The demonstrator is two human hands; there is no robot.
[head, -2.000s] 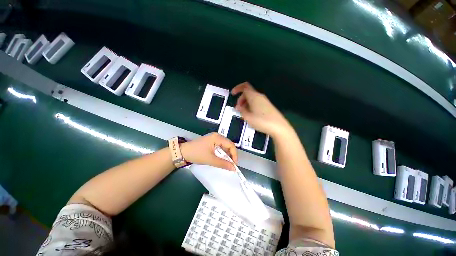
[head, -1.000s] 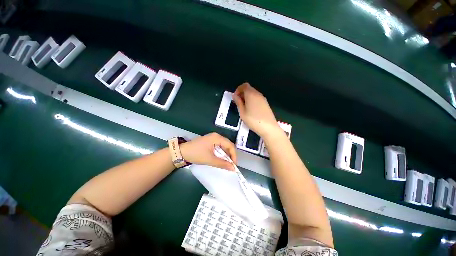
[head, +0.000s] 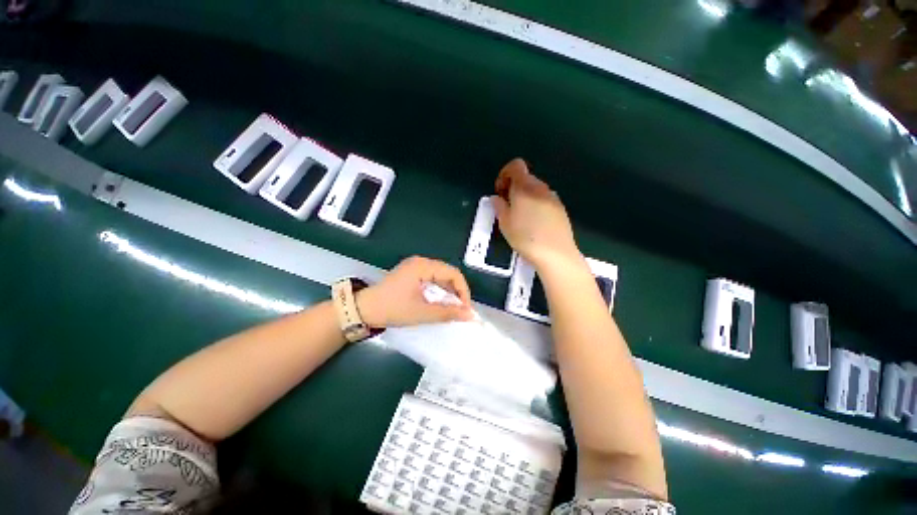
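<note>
My left hand (head: 417, 294) is closed on a white label sheet (head: 483, 352), which hangs from the fingers over the rail, mostly blank on the side I see. My right hand (head: 533, 213) is over the belt, fingertips at the top edge of a white window box (head: 477, 246) and covering part of it. Whether a label is at the fingertips is too small to tell. Two more boxes, partly behind my right forearm, stand beside it; one is the white box (head: 524, 289). A stack of label sheets (head: 457, 461) with a printed grid lies near my body.
The dark green conveyor belt (head: 422, 121) carries more white boxes, a group of three (head: 357, 194) at left and several at right, one single (head: 728, 318). A pale guide rail (head: 241, 236) runs between belt and glossy green bench.
The boxes have moved to the right along the belt. My right hand has moved right with them, staying at the same box. The sheet in my left hand has turned, showing more blank surface.
</note>
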